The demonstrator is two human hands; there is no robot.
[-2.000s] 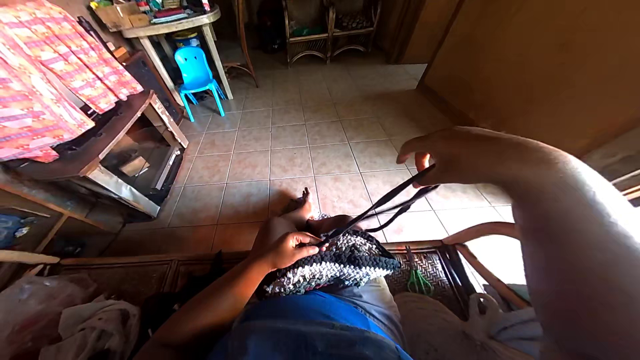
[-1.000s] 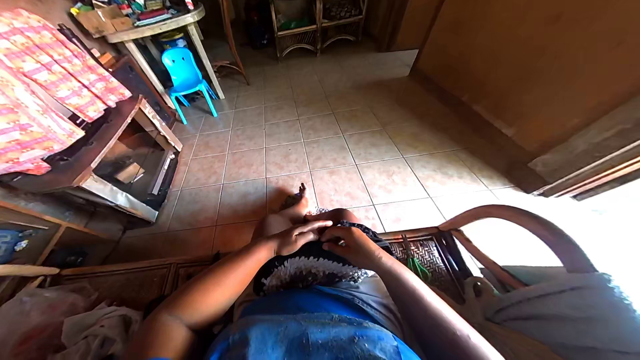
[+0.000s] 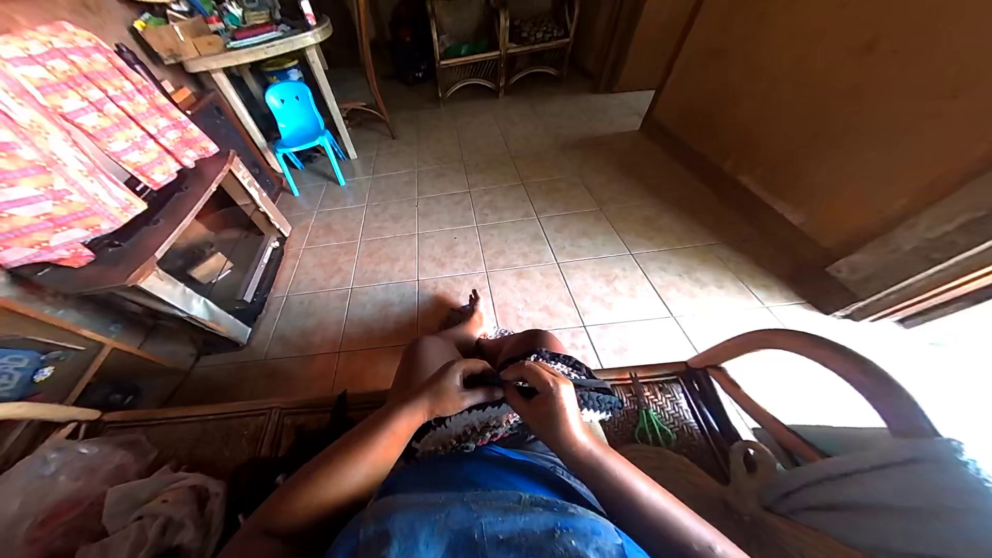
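Across my lap lies a thick black, white and grey piece of looped textile (image 3: 480,426). My left hand (image 3: 457,387) pinches dark fabric strip at the textile's upper edge. Close beside it on the right, my right hand (image 3: 542,395) has its fingers curled on the same dark strip (image 3: 488,380); whether a small tool is in it cannot be told. Green-handled scissors (image 3: 653,426) rest on the woven bench seat to the right of my lap.
A curved wooden armrest (image 3: 806,349) rises at the right. Plastic bags (image 3: 85,496) lie at the lower left. Further off stand a wooden TV cabinet (image 3: 194,256), a blue plastic chair (image 3: 297,120), a cluttered table (image 3: 263,50) and rattan shelves (image 3: 504,54). A foot (image 3: 465,318) is on the tiled floor.
Two seconds ago my right hand was raised at the right, drawing out long dark strips; it has come down to the textile beside my left hand. Both hands have since stayed close together.
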